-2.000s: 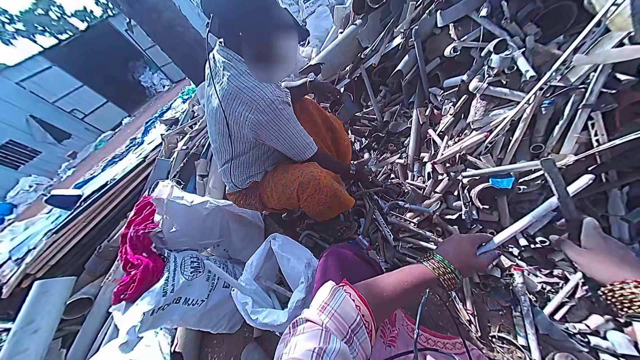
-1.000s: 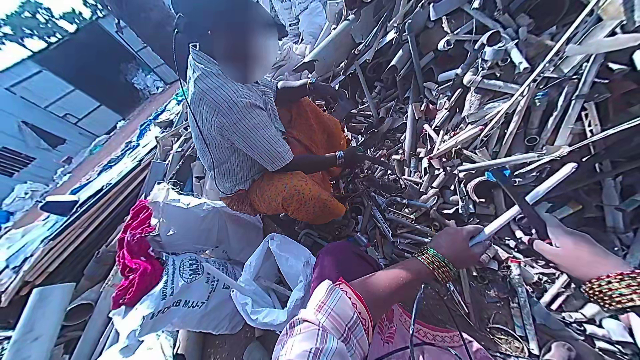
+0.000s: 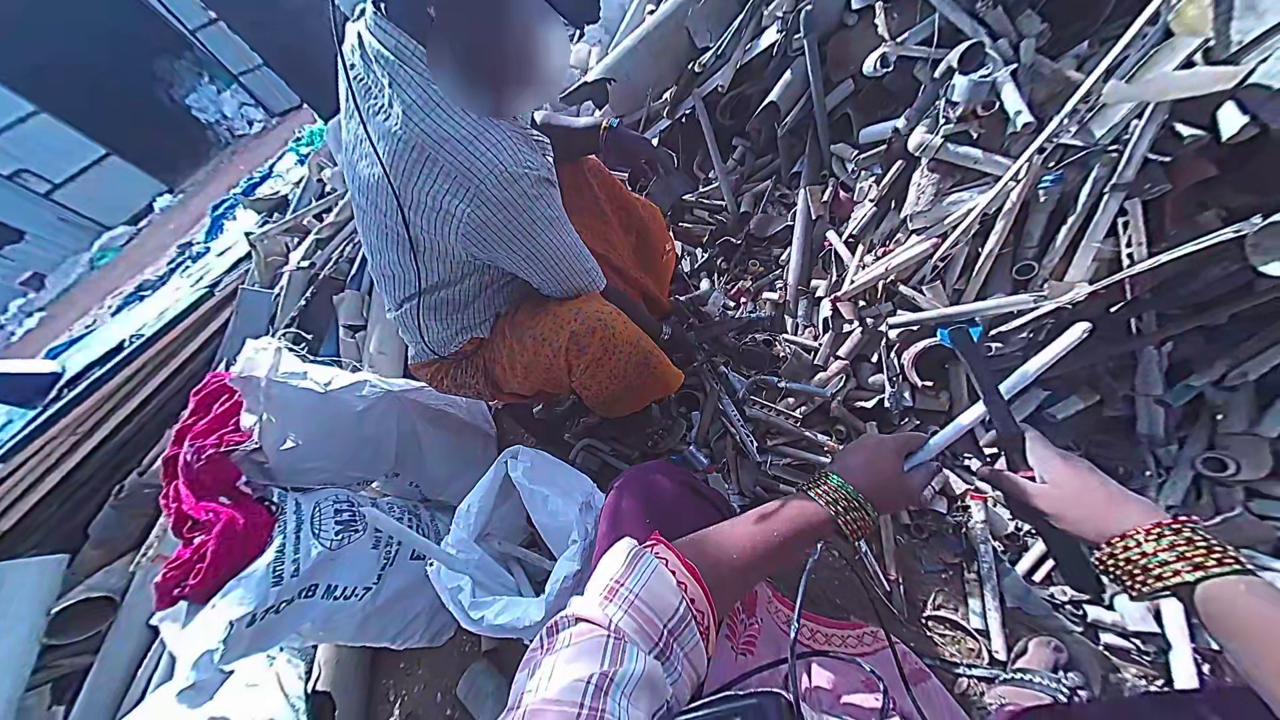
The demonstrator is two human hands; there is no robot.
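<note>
My left hand [image 3: 885,470], with bangles at the wrist, grips the lower end of a white plastic pipe [image 3: 1005,390] that slants up to the right. My right hand [image 3: 1065,485] is closed around a dark, flat metal tool [image 3: 985,385], whose kind I cannot tell. The tool's upper part crosses the pipe from my view, and its lower part runs down below my hand. Whether tool and pipe touch is unclear. Scrap pipes and fittings [image 3: 850,360] lie beyond and beneath both hands.
A person [image 3: 470,220] in a striped shirt and orange cloth sits at the heap, left of my hands. White sacks [image 3: 370,420] with printing, an open white bag [image 3: 470,600] and a pink cloth [image 3: 205,500] lie at the lower left. Long boards [image 3: 120,400] are stacked behind them.
The seated person's arm, reaching into the scrap one second ago, is drawn back closer to the knee. My hands keep hold of the pipe and the tool.
</note>
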